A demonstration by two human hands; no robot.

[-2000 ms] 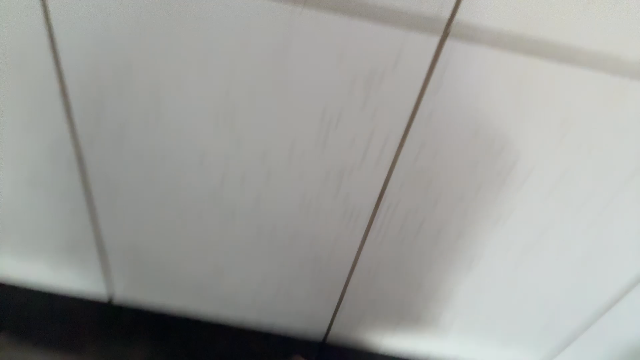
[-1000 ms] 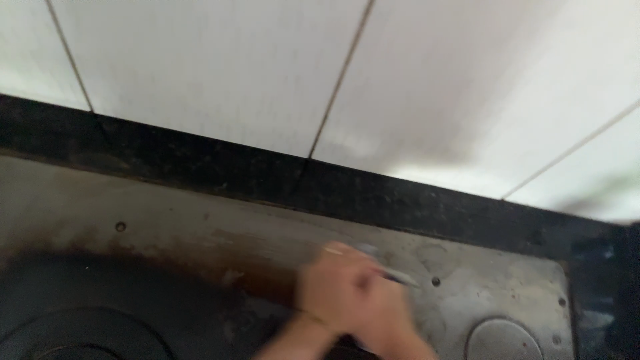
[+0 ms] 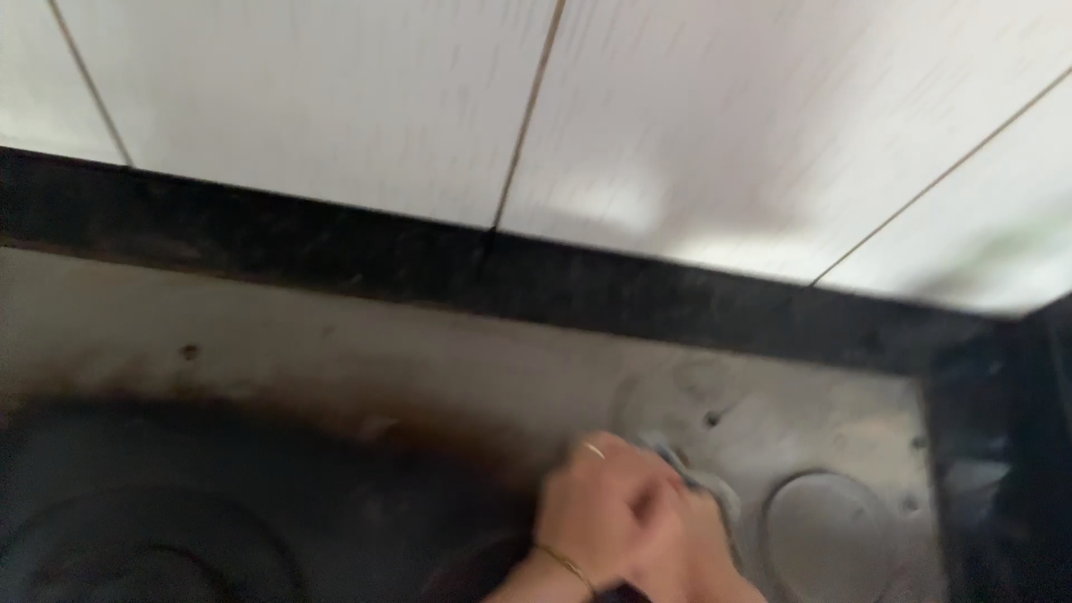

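At the lower middle of the head view my left hand (image 3: 590,507), with a ring and a thin bracelet, lies against my right hand (image 3: 691,532). A crumpled cloth (image 3: 716,494), pale with some dark blue, shows at the far and right edges of the right hand, pressed on the metal stove top (image 3: 469,360). The fingers are blurred and partly hidden, so the left hand's own hold is unclear. Brown and dark stains (image 3: 394,419) mark the metal left of the hands.
A dark stone ledge (image 3: 402,260) runs behind the stove top, below white wall tiles (image 3: 335,100). A black cooking plate (image 3: 251,502) fills the lower left. A round metal disc (image 3: 825,536) lies right of the hands. Dark stone (image 3: 997,435) borders the right side.
The view has tilted down from the wall tiles to the stove top. Both hands, out of view two seconds ago, are in view one second ago and now, close together.
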